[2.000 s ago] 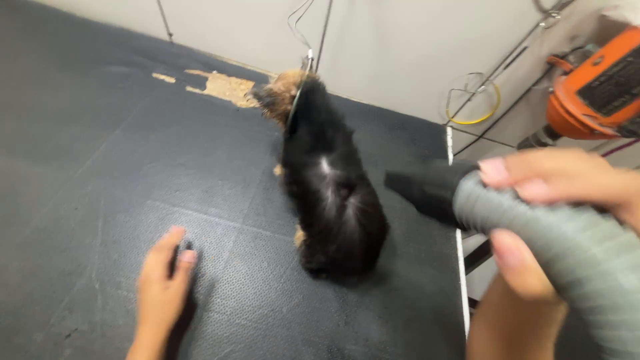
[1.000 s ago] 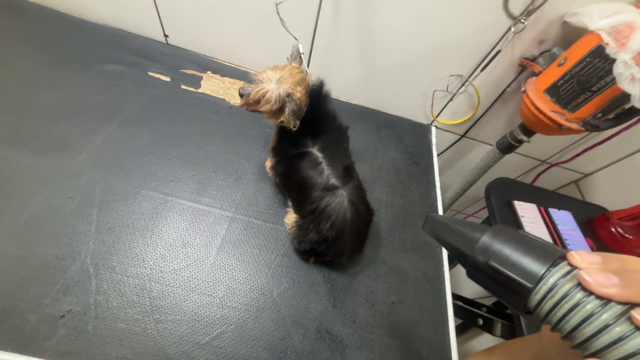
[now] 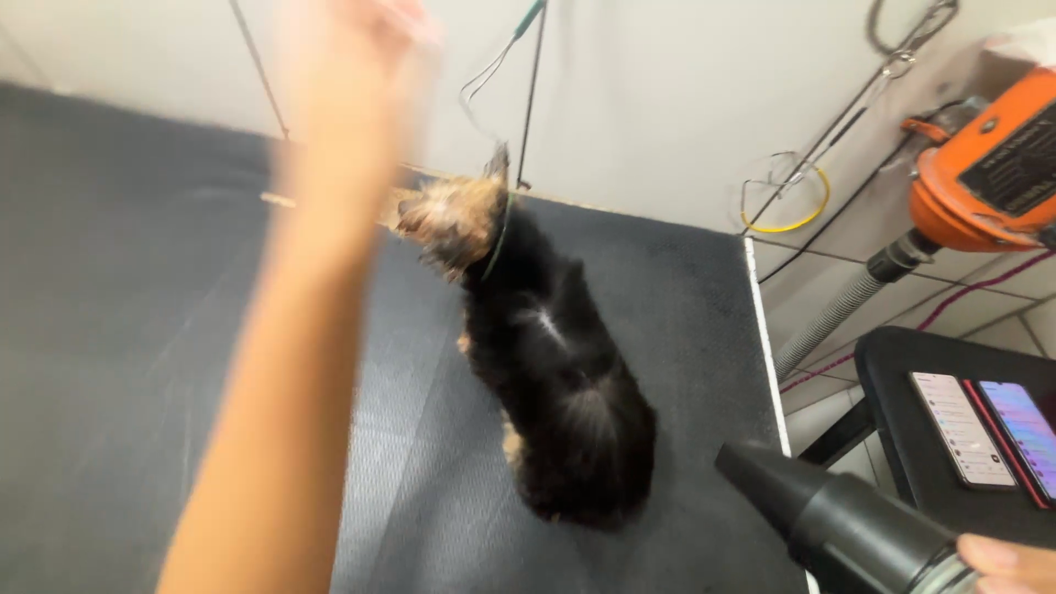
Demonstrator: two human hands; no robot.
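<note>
A small black and tan dog (image 3: 569,379) sits on the black textured mat of a grooming table (image 3: 693,330), its tan head toward the wall and a thin loop around its neck. At the lower right my right hand (image 3: 1006,565) grips the hose end of a blow dryer, whose black nozzle (image 3: 841,511) points toward the dog's rear without touching it. My left hand (image 3: 379,33), blurred and partly cut off by the top edge, is raised before the wall; its fingers are too blurred to read. The left forearm crosses in front of the table, left of the dog.
An orange dryer unit (image 3: 982,173) with a grey hose (image 3: 841,305) is at the right. Below it, two phones, one of them a lit phone (image 3: 964,429), lie on a black seat (image 3: 891,355). A yellow loop (image 3: 788,227) hangs on the wall. The table has a white edge (image 3: 763,338).
My left hand, low over the mat two seconds ago and out of view one second ago, is now raised at the top. The dryer nozzle has stayed right of the dog. The view has moved closer.
</note>
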